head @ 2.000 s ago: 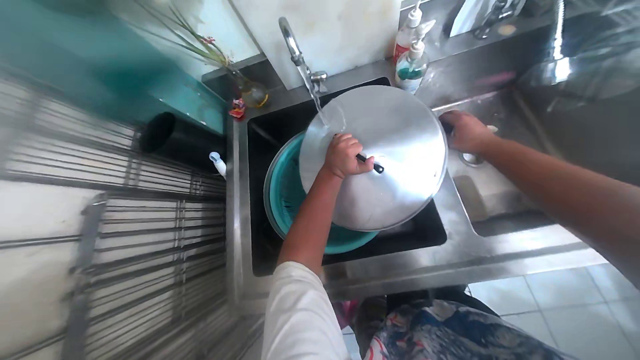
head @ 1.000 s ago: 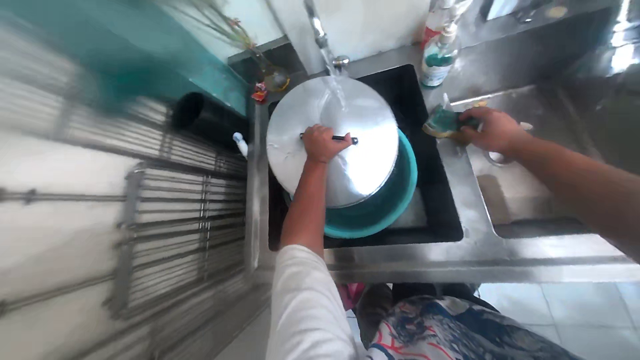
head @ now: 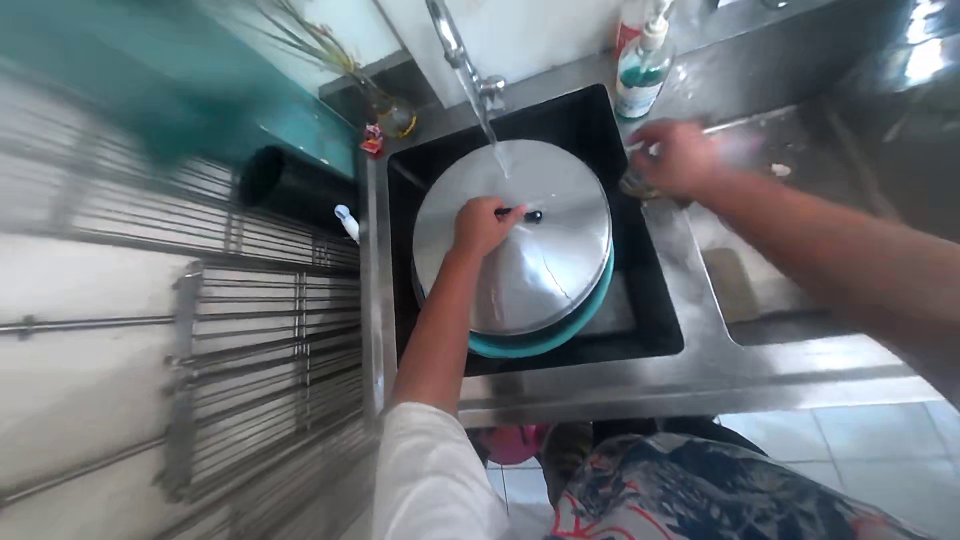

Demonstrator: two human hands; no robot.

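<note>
My left hand (head: 484, 225) grips the black handle of a large round metal lid (head: 555, 270), over a teal plastic basin (head: 540, 343) in the dark sink basin (head: 645, 300). From the metal faucet (head: 459, 56), water runs onto the lid's upper part. My right hand (head: 671, 161) is blurred, at the divider right of the sink, beside the soap pump bottle (head: 643, 79). Under its fingers shows part of a small yellowish-green thing (head: 637, 184); whether the hand holds it cannot be told.
A wire rack (head: 247, 352) stands at left with a black cylindrical container (head: 300, 187). A glass vase (head: 394, 116) with stems and a small red object (head: 373, 139) sit behind the sink's left corner. A second metal sink basin (head: 772, 262) is at right.
The lid first leaned toward the sink's right side, then moved left under the running water with my left hand on its handle. My right hand held a sponge at the divider one second ago.
</note>
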